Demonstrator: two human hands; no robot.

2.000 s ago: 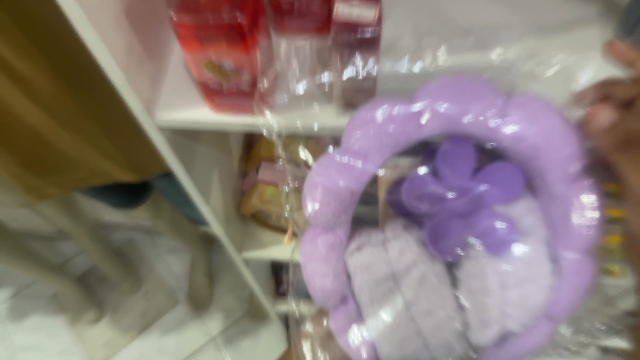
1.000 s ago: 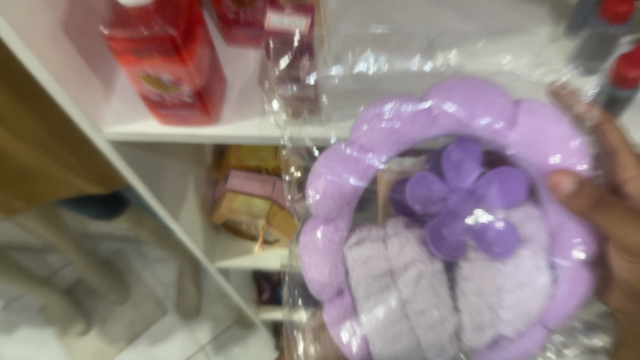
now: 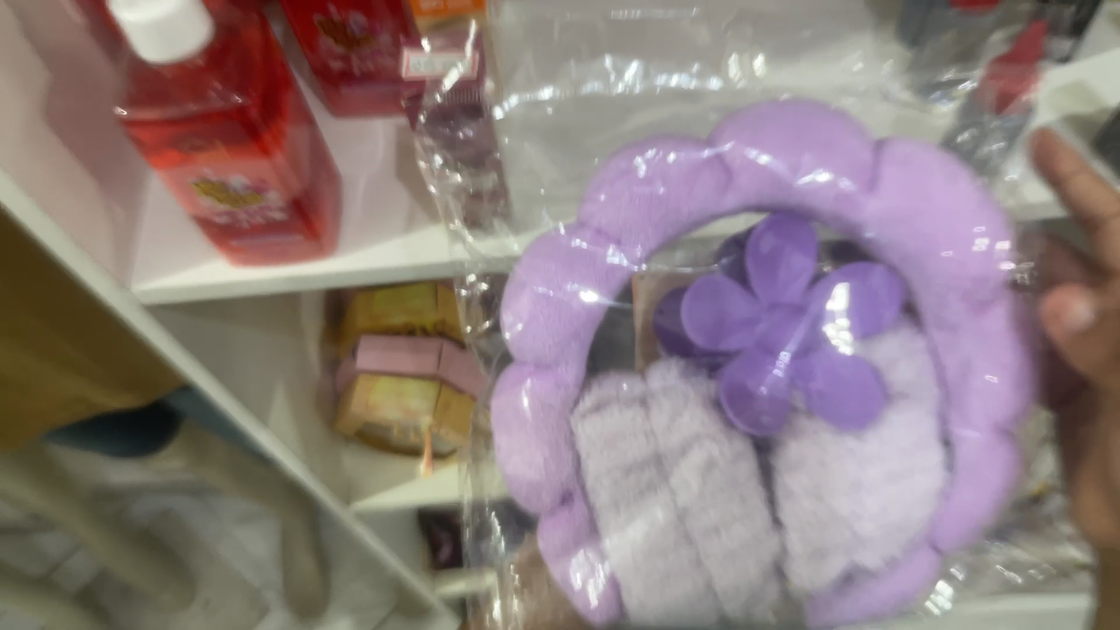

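Observation:
A clear plastic bag [image 3: 612, 66] holds a puffy lilac headband [image 3: 792, 153], a purple flower-shaped hair claw clip [image 3: 783, 328] and pale lilac plush wristbands [image 3: 691, 490]. My right hand [image 3: 1081, 332] is at the right edge of the bag, its fingers partly spread; whether it grips the plastic cannot be told. At the bottom, part of my left hand [image 3: 516, 586] shows behind the bag's lower left corner, mostly hidden, and its grip is not visible.
White shelves [image 3: 350, 276] stand behind the bag. They carry red bottles [image 3: 236, 166], yellow and pink boxes [image 3: 407, 376] and red-topped bottles [image 3: 1006, 87]. At left are a mustard cloth [image 3: 70, 350], beige legs [image 3: 297, 525] and a tiled floor.
My right hand's fingers, lying over the headband's right side a second ago, are now off it at the bag's edge. The view has shifted, with the red bottle now showing its white cap.

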